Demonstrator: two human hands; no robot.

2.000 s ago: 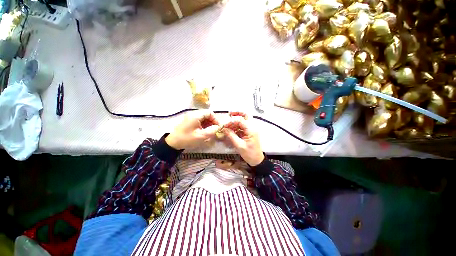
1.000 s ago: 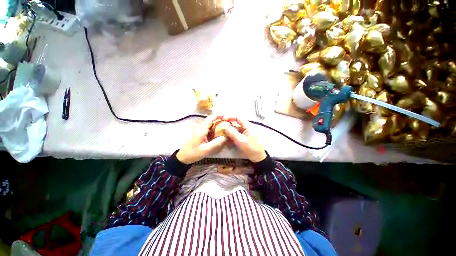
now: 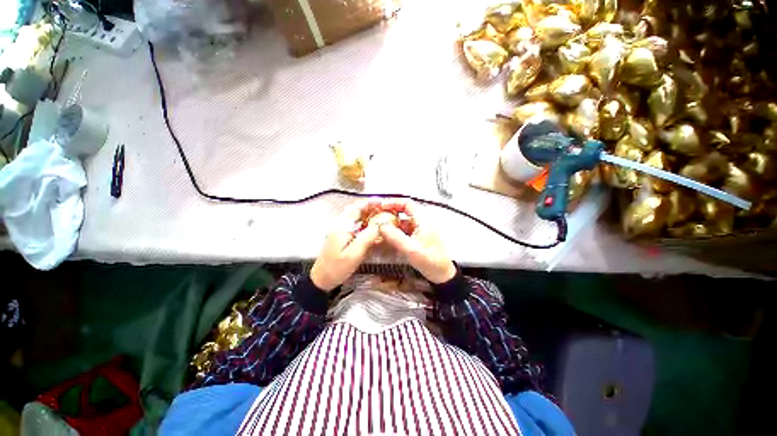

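Observation:
My left hand (image 3: 341, 250) and my right hand (image 3: 423, 247) meet at the table's front edge, fingertips together around a small gold piece (image 3: 382, 223). The piece is mostly hidden by the fingers, so its shape cannot be told. One gold bud piece (image 3: 350, 165) lies on the table just beyond my hands. A small bundle of short pale strips (image 3: 443, 175) lies to its right. The striped apron (image 3: 375, 379) covers my lap below my hands.
Teal glue gun (image 3: 555, 186) with a long glue stick rests on a white round holder (image 3: 514, 160) at right. Gold pieces (image 3: 639, 68) are heaped behind. A black cord (image 3: 281, 201) crosses the table. Black snips (image 3: 117, 172), white cloth (image 3: 43, 203), power strip (image 3: 106, 32) at left; brown carton (image 3: 341, 19) at far side.
My hands were more spread with fingertips pinching two seconds ago; they have closed together around the gold piece. Since one second ago they have barely moved. The view has shifted slightly.

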